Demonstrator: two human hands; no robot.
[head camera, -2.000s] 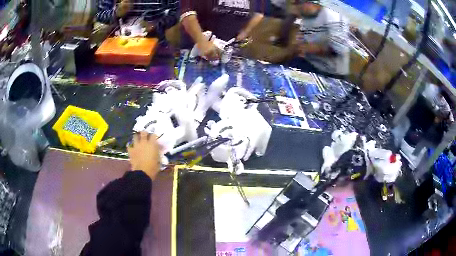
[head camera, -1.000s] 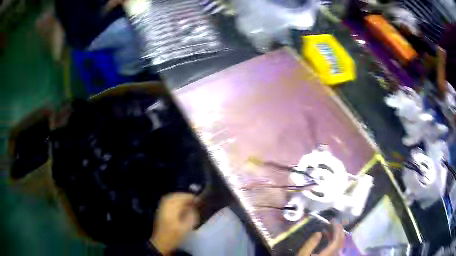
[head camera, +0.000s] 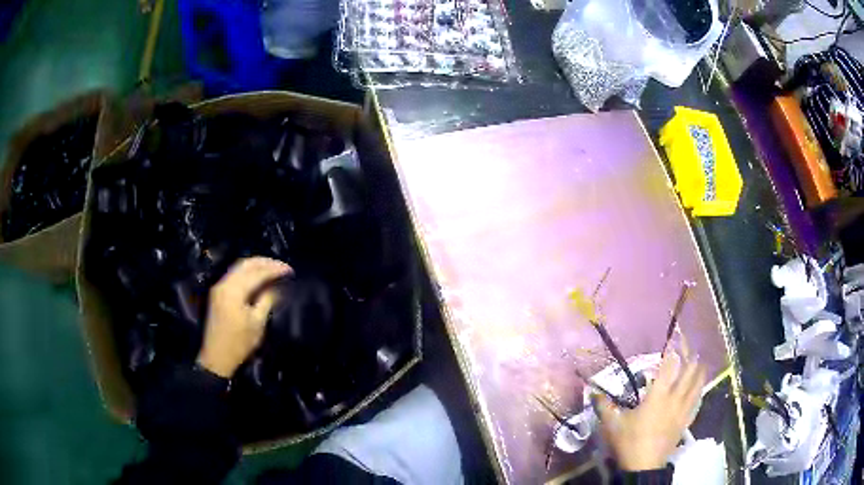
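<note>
My left hand (head camera: 242, 317) is inside the cardboard carton (head camera: 407, 365), over glossy black shells (head camera: 204, 223). Its thumb and fingers are curled beside a dark rounded shell; whether they grip it cannot be told. My right hand (head camera: 658, 407) is on a white housing (head camera: 642, 368) at the near right of the pink-brown mat (head camera: 540, 227), with fingers and thumb around its upper side, and covers much of it. Dark leads (head camera: 616, 350) stick up from the housing, one with a yellow end. A small white ring part (head camera: 571, 434) lies beside it.
A yellow bin of screws (head camera: 703, 161) and a clear bag of small silver parts (head camera: 592, 66) stand beyond the mat. A blister tray (head camera: 431, 38) is at the top. More white housings (head camera: 805, 407) lie at right. An orange box (head camera: 803, 150) is farther back.
The view has swung left to the carton. My left hand has left the white housings and moved deeper into the carton. My right hand has come up onto the housing on the mat.
</note>
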